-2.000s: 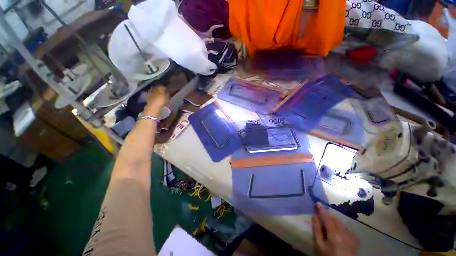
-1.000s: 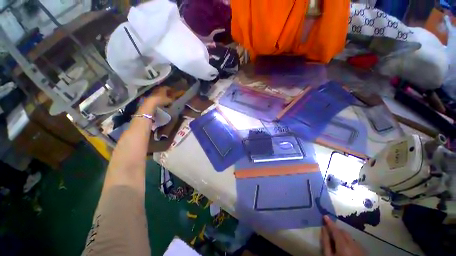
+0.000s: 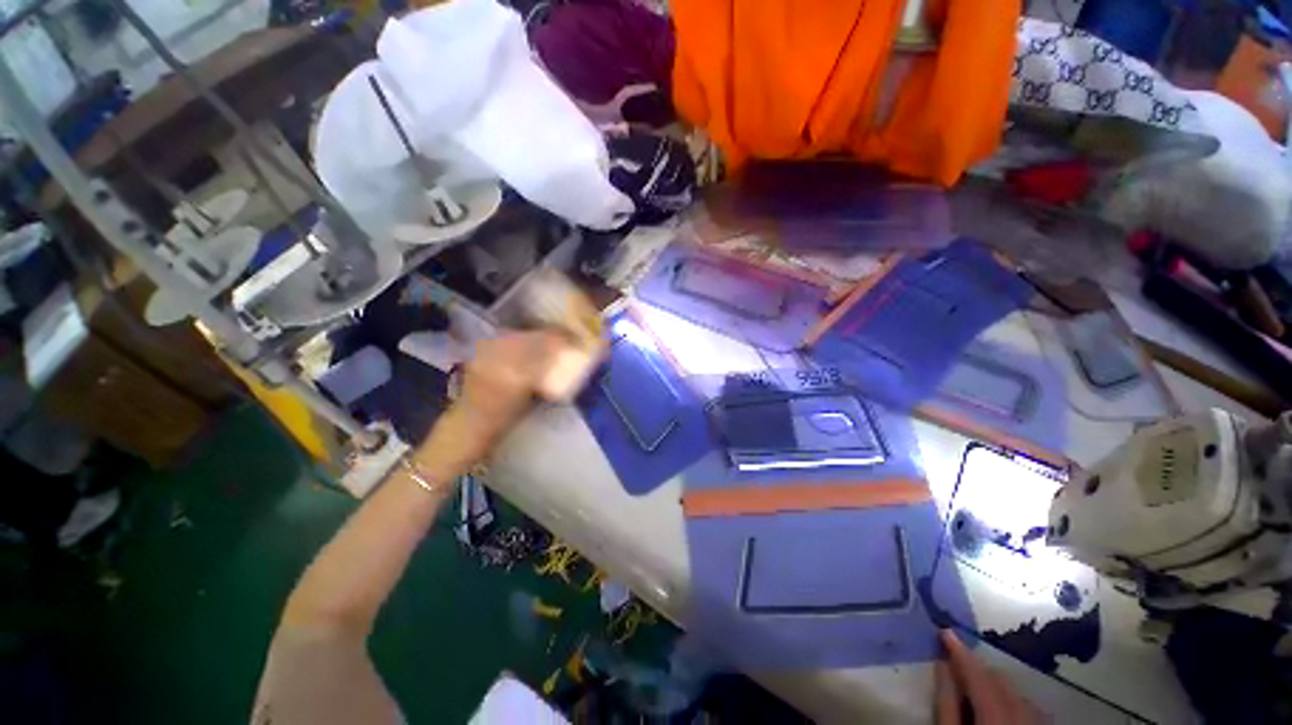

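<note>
My left hand (image 3: 513, 375), left of centre, grips a blurred stack of pale and yellowish pieces, likely fabric (image 3: 567, 333), above the left end of the machine table. A blue-looking sewing template (image 3: 822, 567) with an orange-brown strip and a dark slot outline lies flat in front of me. At its top is a smaller clear template with a dark square piece (image 3: 761, 421). My right hand (image 3: 981, 691), cut off by the bottom edge, has a fingertip at the template's lower right corner; its grip is unclear. The sewing machine head (image 3: 1155, 489) stands at right.
More templates lie around, one at left (image 3: 633, 425), others behind (image 3: 921, 319). Orange cloth (image 3: 836, 85) hangs at the back. A thread stand (image 3: 326, 276) and white bag (image 3: 489, 106) are at upper left. Scraps lie on the green floor (image 3: 567, 567).
My left hand has come back from the items by the thread stand, right and toward me, now with the pale and yellowish pieces. My right hand remains at the template corner. The view has shifted slightly.
</note>
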